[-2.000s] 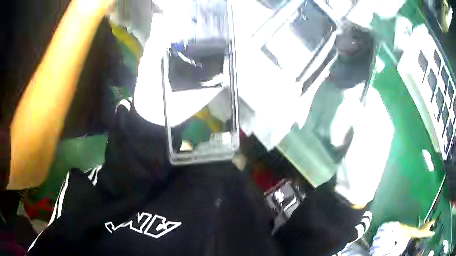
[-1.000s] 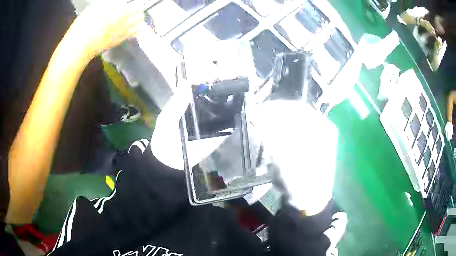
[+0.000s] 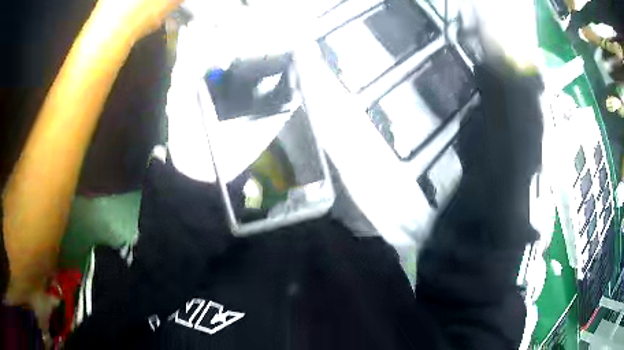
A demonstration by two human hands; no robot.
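My left hand, in a glaring white glove, holds a phone middle frame by its left side, in front of my black jacket. Whether several frames are stacked there cannot be told. My right hand, also gloved, is a blurred white shape at the top right, past the dark sleeve; its fingers and anything in them cannot be made out. Between the hands, dark-rimmed phone frames lie in rows on a white sheet. My right sleeve covers part of the layer.
Another person's bare forearm reaches in along the left side. A white tray with rows of dark parts stands on the green bench at the right. Another hand shows at the upper right edge.
My right hand has moved from beside the held frame up and right over the layer. The held frame and my left hand have shifted up and left since one second ago.
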